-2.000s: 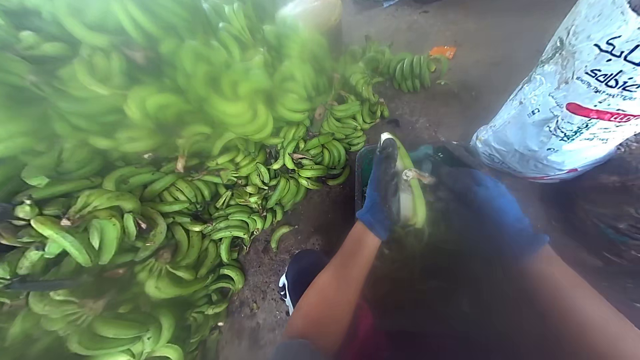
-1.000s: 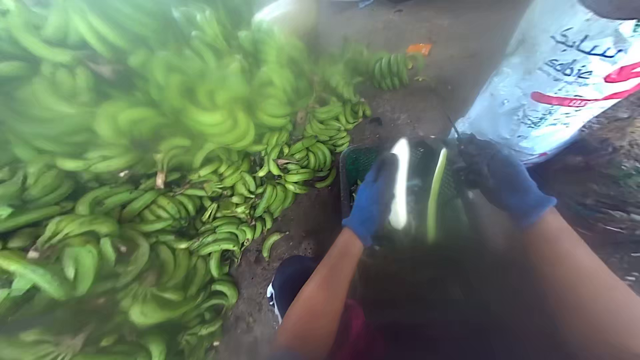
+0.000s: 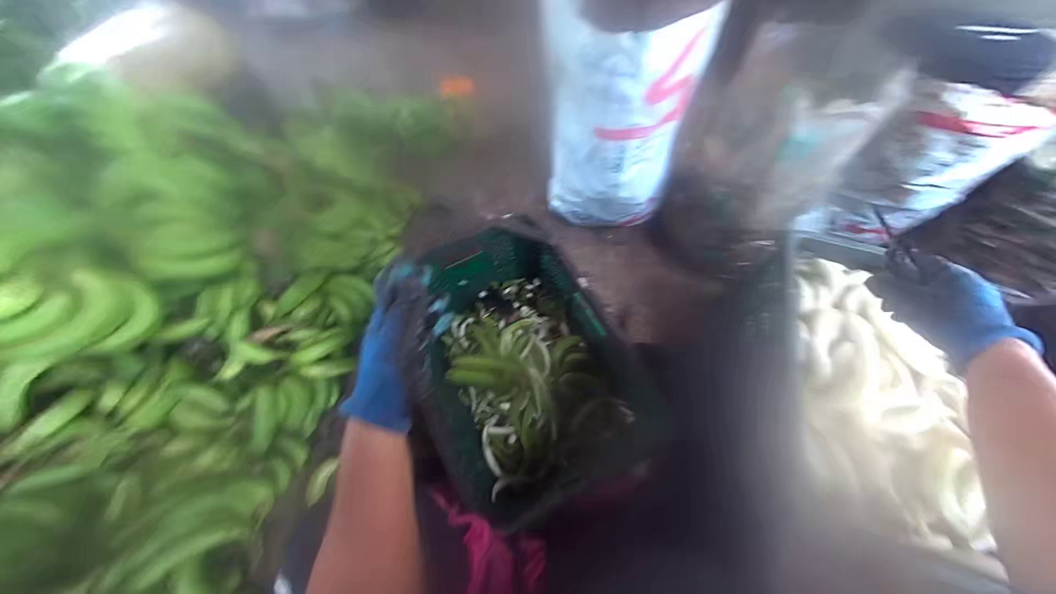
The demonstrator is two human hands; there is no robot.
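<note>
My left hand (image 3: 388,346), in a blue glove with a dark, dirty palm, rests against the left rim of a dark green plastic crate (image 3: 610,355). Green peels and green bananas (image 3: 495,363) lie inside that crate. On the right, my right hand (image 3: 949,305), gloved alike, is over the far edge of a container of peeled pale bananas (image 3: 874,396). A thin dark tool (image 3: 884,224), perhaps a knife, sticks up from its fingers. Whether it also holds a banana cannot be made out through the blur.
A large heap of green banana bunches (image 3: 181,330) covers the left side. A white sack with red marks (image 3: 619,124) stands beyond the crate, and another white sack (image 3: 949,165) is at the back right. An orange scrap (image 3: 456,86) lies on the floor.
The view has swung right. My right hand has moved right, away from my left, to the peeled bananas. The banana between my hands has gone from there; my left hand is now at the crate's rim.
</note>
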